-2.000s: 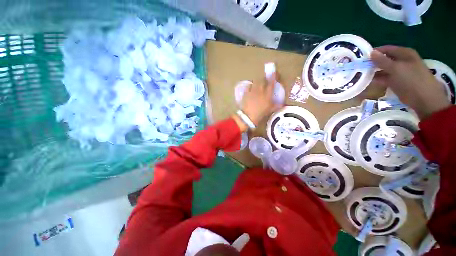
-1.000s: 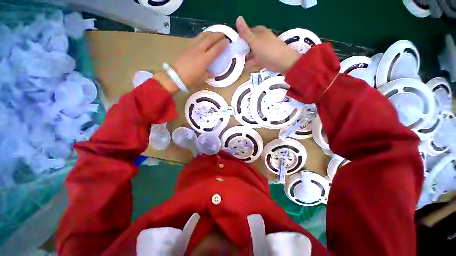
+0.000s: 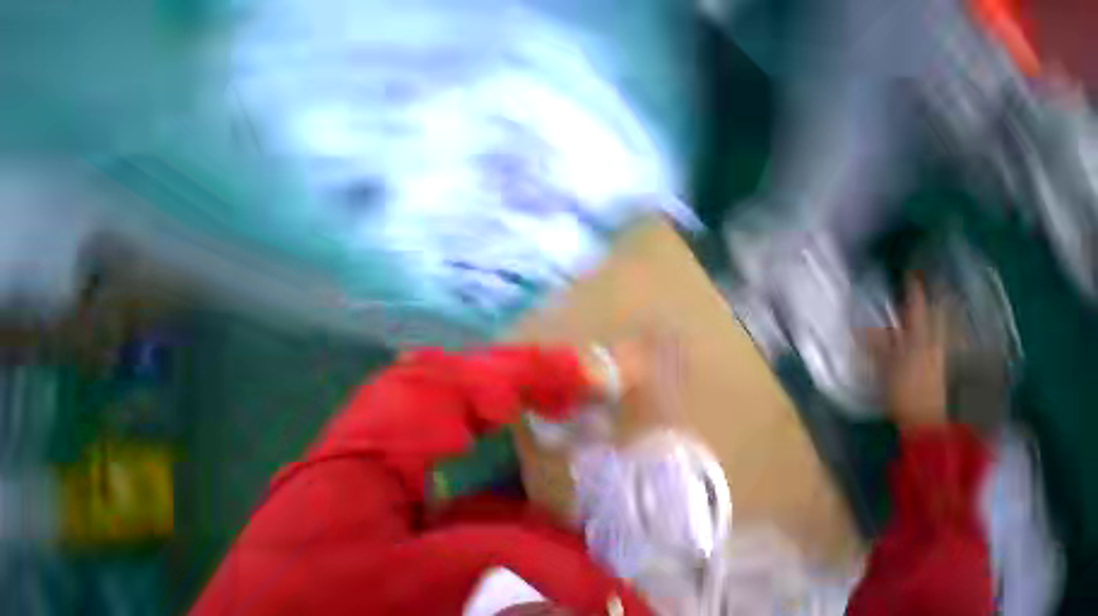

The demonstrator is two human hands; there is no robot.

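The view is heavily blurred. My left hand (image 3: 644,375) is low over the tan board (image 3: 716,325); its fingers are smeared, and I cannot tell if it holds anything. My right hand (image 3: 918,361) is beyond the board's right edge, with its fingers up beside blurred whitish round shapes. I cannot tell if it grips one. White bases (image 3: 662,499) lie on the near part of the board, close to my body. Their slots and covers are too blurred to make out.
A large bluish-white heap of covers (image 3: 482,157) in green-blue sheeting (image 3: 133,72) fills the upper left. Several blurred whitish things line the dark green area beyond the board. An orange-red patch shows at the upper right, and a yellow thing (image 3: 118,493) at the lower left.
The view has swung round. My hands were together at a white base with a cover; now they are apart, the left over the board, the right beyond its edge.
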